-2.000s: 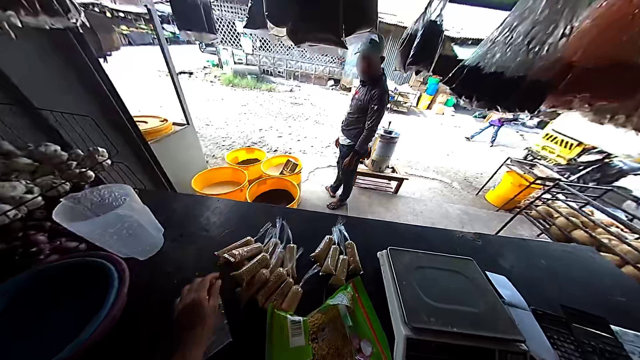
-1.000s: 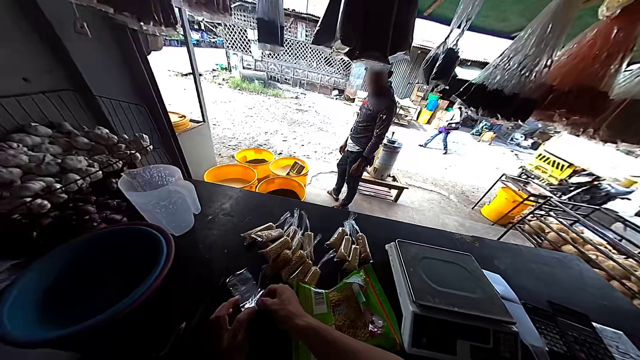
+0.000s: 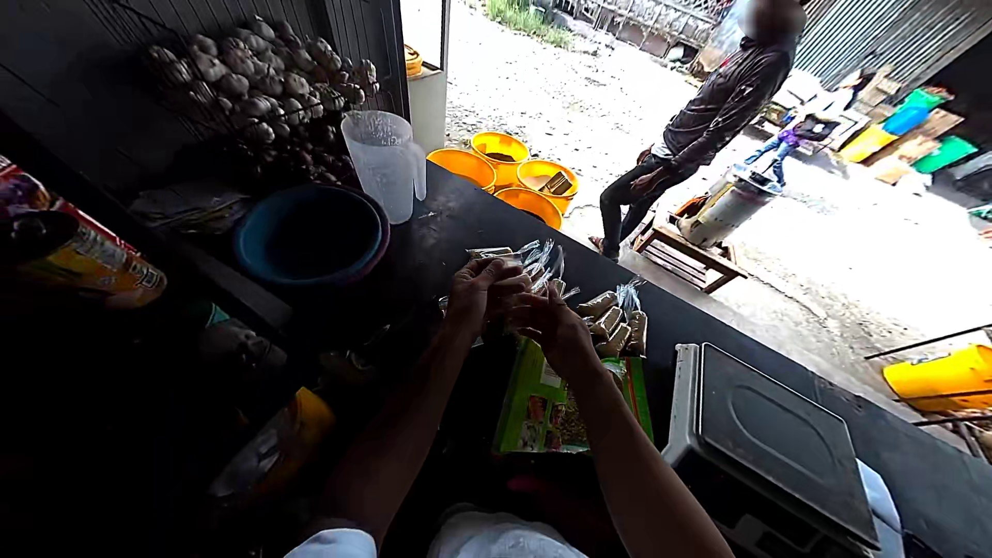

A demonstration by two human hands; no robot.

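My left hand is raised over the black counter, its fingers pinching what looks like a small piece of clear plastic. Close beside it on the right, my right hand has bent fingers; whether it touches the plastic cannot be told. Behind both hands lie small tied clear bags of brownish grains or powder, partly hidden. A second cluster of such bags rests just right of my right hand. Under my right wrist is a green printed packet with a picture of grains.
A weighing scale stands at right. At left are a blue basin, a clear plastic jug and a rack of garlic bulbs. Beyond the counter are yellow buckets, a standing person and a metal container on a wooden stool.
One second ago both hands were lower, left of the green packet, with clear plastic at the fingers; now they are raised in front of the small bags. The view has turned left and tilted.
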